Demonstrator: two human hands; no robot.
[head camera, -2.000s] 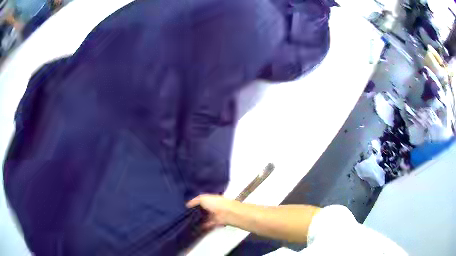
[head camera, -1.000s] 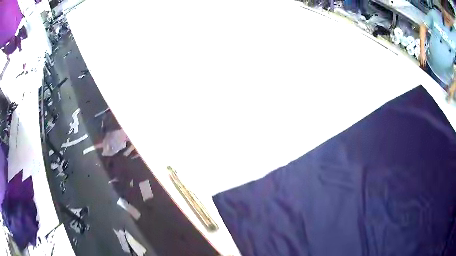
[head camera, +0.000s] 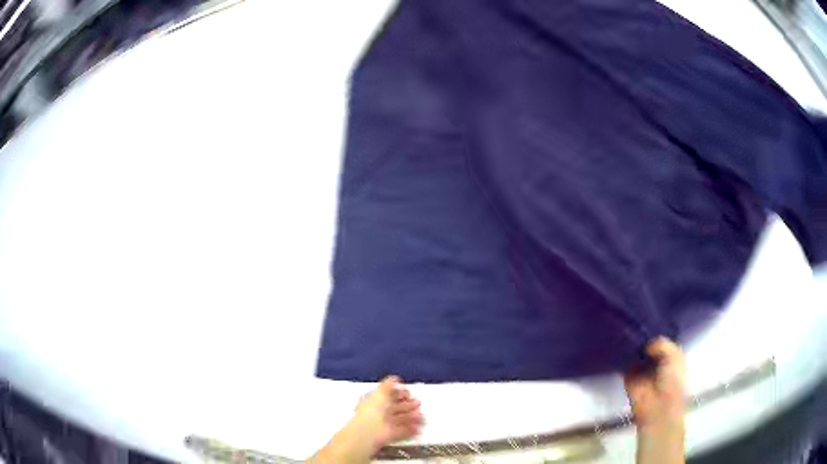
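Observation:
Dark purple-navy fabric (head camera: 426, 208) lies on the pale cutting table (head camera: 172, 236). Its left edge runs nearly straight and its near edge faces me; the right part is folded and bunched. My right hand (head camera: 656, 381) grips the fabric's near edge at the right, where folds run up from the fingers. My left hand (head camera: 392, 413) is just below the near edge, close to the fabric's near left corner, with fingers partly curled and nothing visible in it.
A long thin bar (head camera: 508, 449) lies along the table's near edge, partly behind both wrists. Dark floor shows beyond the near edge. Blurred dark items lie past the table at the upper left.
The view has turned back from the table's left stretch. Both hands are now in view, none a second ago. The fabric's straight left edge now runs away from me, with the right side pulled into folds.

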